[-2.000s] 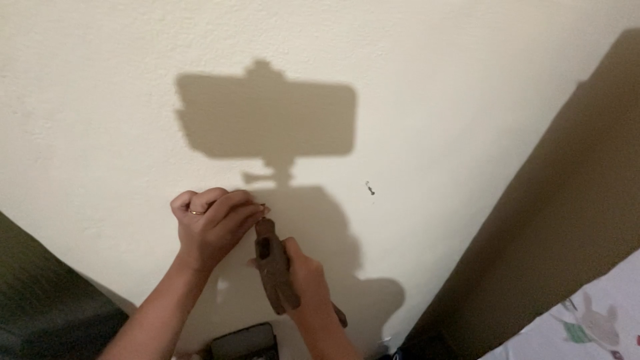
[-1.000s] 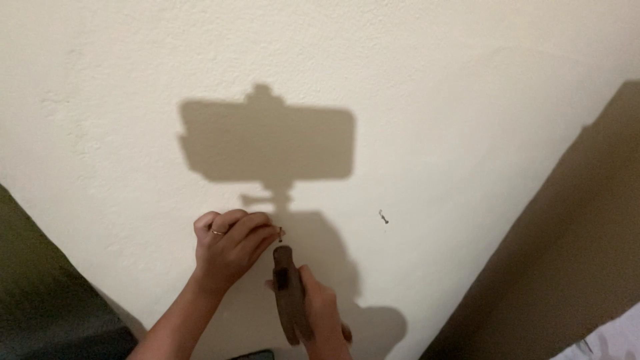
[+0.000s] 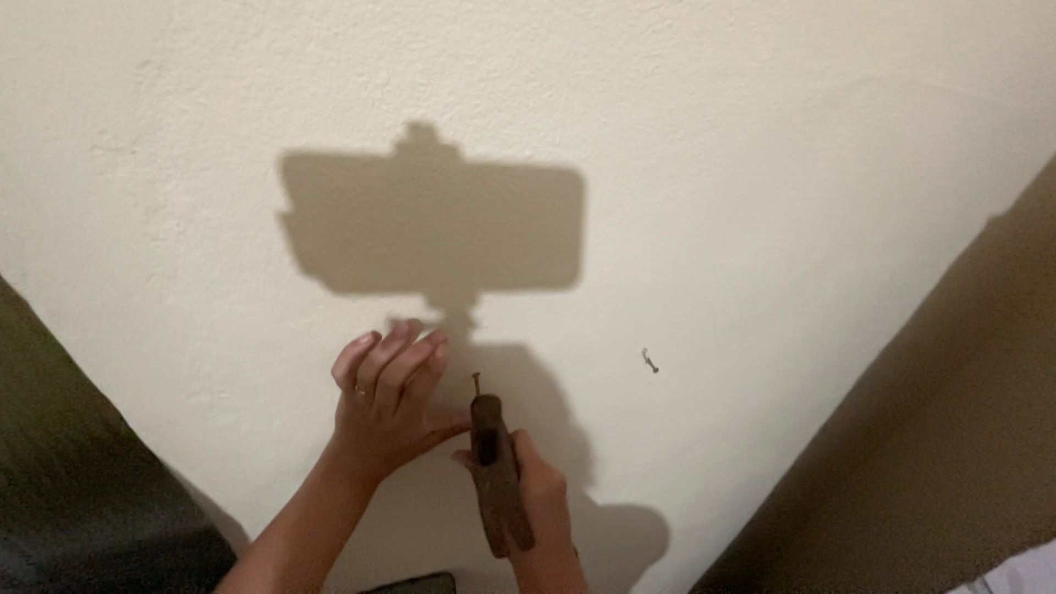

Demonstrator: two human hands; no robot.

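A small nail (image 3: 476,384) stands out from the pale wall (image 3: 742,206), just above the head of a claw hammer (image 3: 498,487). My right hand (image 3: 540,495) grips the hammer, whose handle is mostly hidden. My left hand (image 3: 396,388), with a ring on one finger, is beside the nail on its left. Its fingers are spread and hold nothing; the thumb reaches toward the hammer head. Whether the hammer touches the nail cannot be told.
A second small nail or hook (image 3: 650,361) is on the wall to the right. A dark object's edge (image 3: 425,584) shows at the bottom. Dark surfaces flank the wall at left (image 3: 82,462) and right (image 3: 924,429). Shadows fall on the wall.
My left fingers have let go of the nail and spread apart, leaving it in plain sight. My right hand still holds the hammer close below it. The view has shifted somewhat.
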